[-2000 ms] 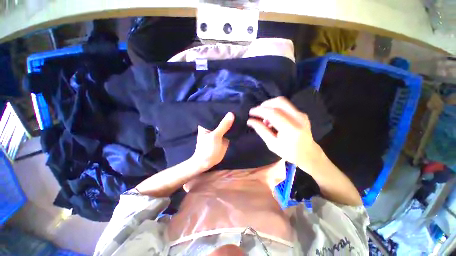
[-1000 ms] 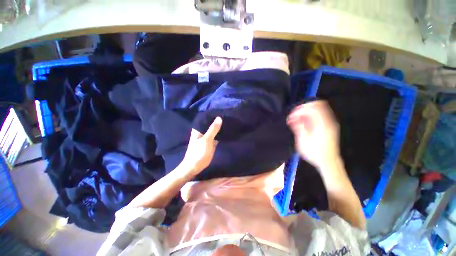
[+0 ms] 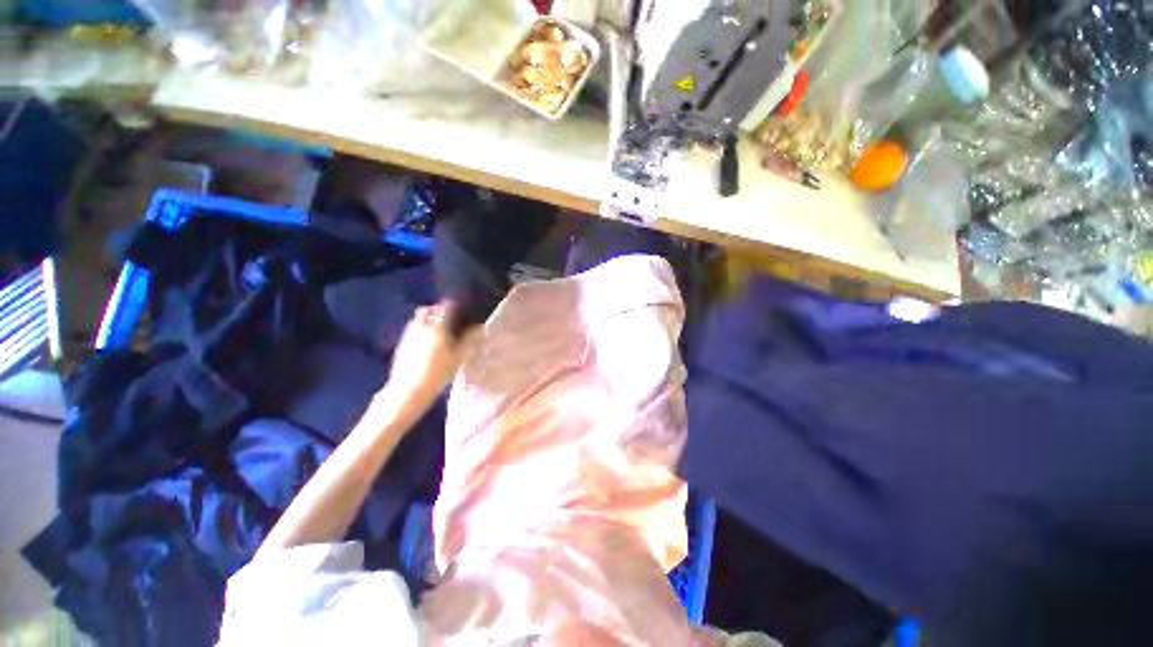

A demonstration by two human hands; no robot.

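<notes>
A dark navy garment [image 3: 910, 430] is spread and blurred at the right, over the right crate. My right hand is not visible; the garment covers that side. My left hand [image 3: 427, 344] is at the dark cloth [image 3: 367, 303] by the left edge of my lap; its fingers are blurred, and I cannot tell whether they grip the cloth. The pale pink apron [image 3: 569, 417] lies uncovered over my lap. The button-sewing machine [image 3: 708, 63] stands on the table ahead, with its clamp at the front edge.
The pale table edge [image 3: 506, 154] crosses ahead. A white tray of buttons [image 3: 546, 66] is left of the machine; an orange [image 3: 880, 164], a black-handled tool [image 3: 728, 167] and plastic bags are right. The left blue crate [image 3: 127, 303] is heaped with dark garments.
The dark garment has left my lap and moved right, uncovering the apron. My left hand has moved left to the dark cloth. My right hand has gone out of sight. The view shows more tabletop.
</notes>
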